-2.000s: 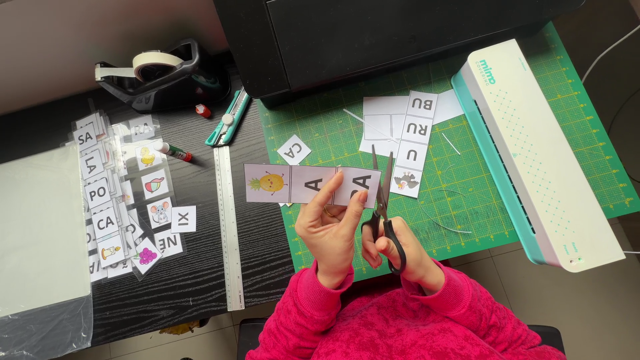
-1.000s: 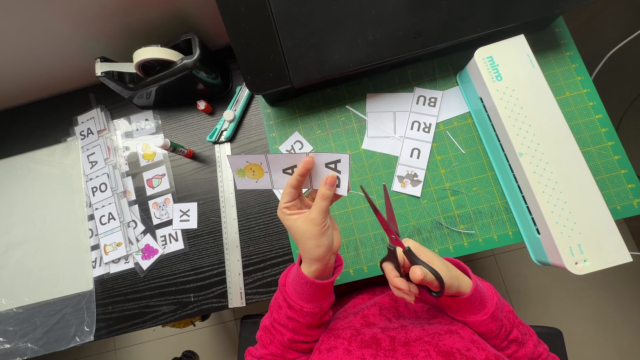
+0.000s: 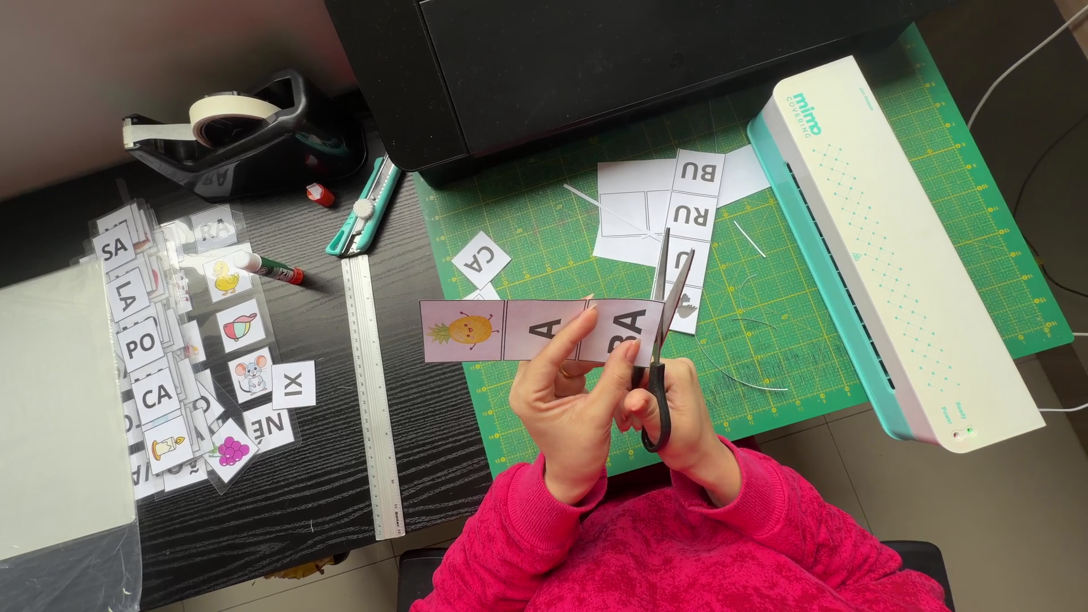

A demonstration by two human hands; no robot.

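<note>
My left hand pinches a paper strip printed with a pineapple picture and syllable squares. In my right hand is a pair of black-handled scissors, whose blades are slightly apart at the strip's right end. Both hands are above the near part of the green cutting mat. Beyond the strip, a small card marked CA lies on the mat, another card partly hidden below it. A second strip of syllables lies partly behind the scissors, over white paper pieces.
A white and teal laminator stands at the right, a black machine at the back. On the left are a tape dispenser, a box cutter, a metal ruler, a glue stick, laminated cards and a plastic sheet.
The scissors, held apart from the strip one second ago, are now at its right end. The strip has turned level, and its end square now shows BA.
</note>
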